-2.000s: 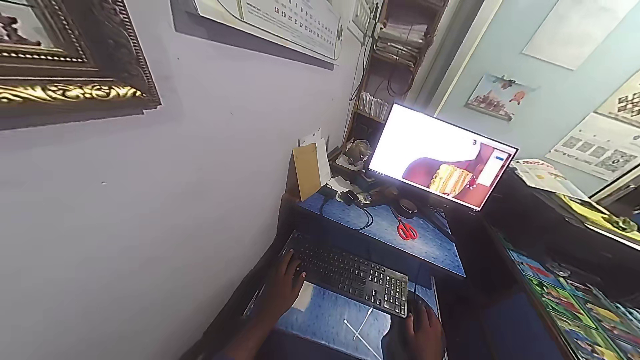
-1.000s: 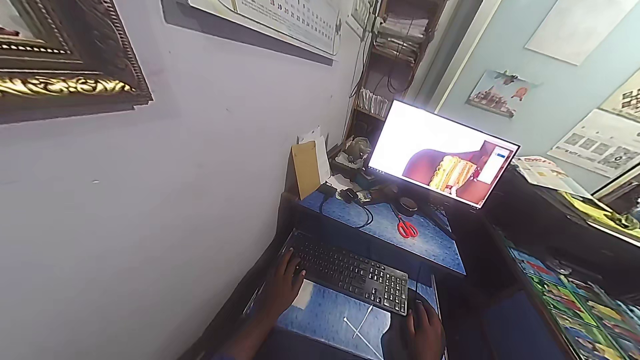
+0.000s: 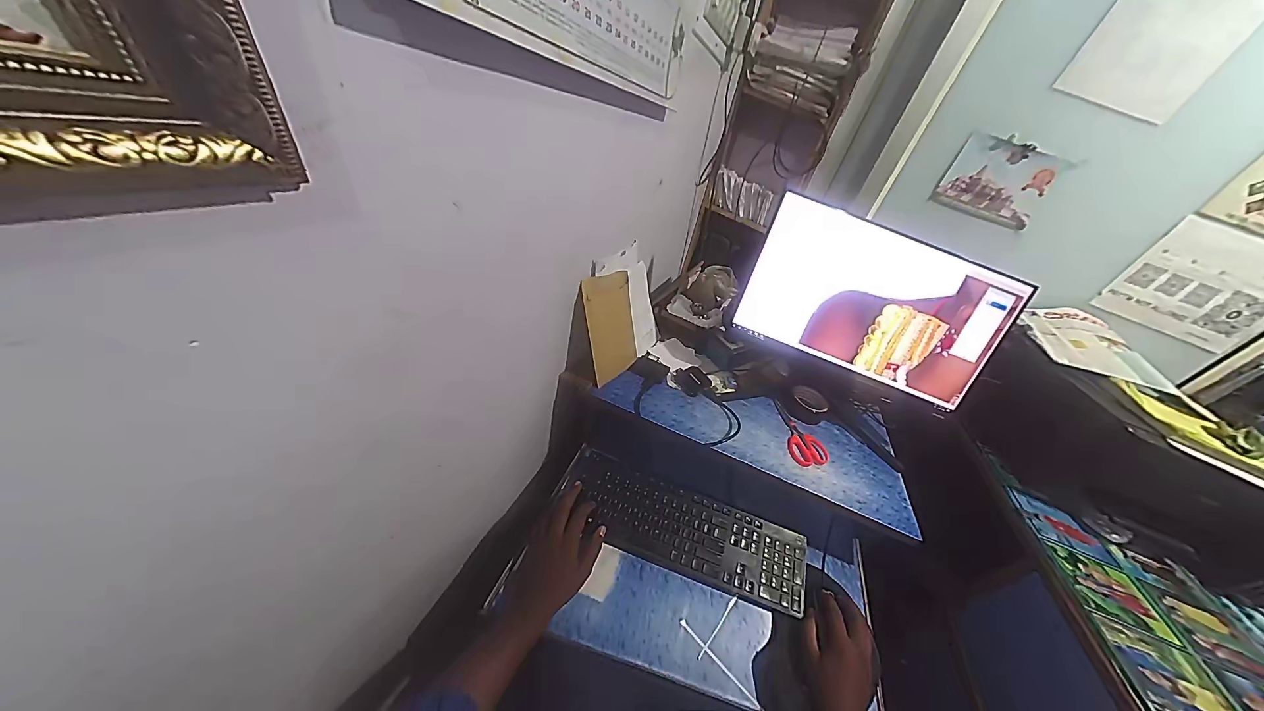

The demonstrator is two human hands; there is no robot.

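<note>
My left hand (image 3: 563, 558) rests on the left end of a black computer keyboard (image 3: 681, 528), its fingers apart over the keys. At the keyboard's right end, my right hand (image 3: 839, 647) lies over a dark mouse, mostly hidden beneath it, on a black mouse pad (image 3: 775, 662). The keyboard stands on a blue sliding tray (image 3: 632, 622). Beyond it a lit computer monitor (image 3: 879, 296) shows a picture with a yellow and white item on a dark red ground. White thin sticks (image 3: 716, 632) lie crossed on the tray.
Red-handled scissors (image 3: 808, 449), a roll of dark tape (image 3: 809, 400) and black cables (image 3: 726, 425) lie on the blue desktop (image 3: 869, 484). A brown envelope (image 3: 609, 326) leans at the wall. Left is a framed picture (image 3: 148, 148); right are colourful printed items (image 3: 1126, 592).
</note>
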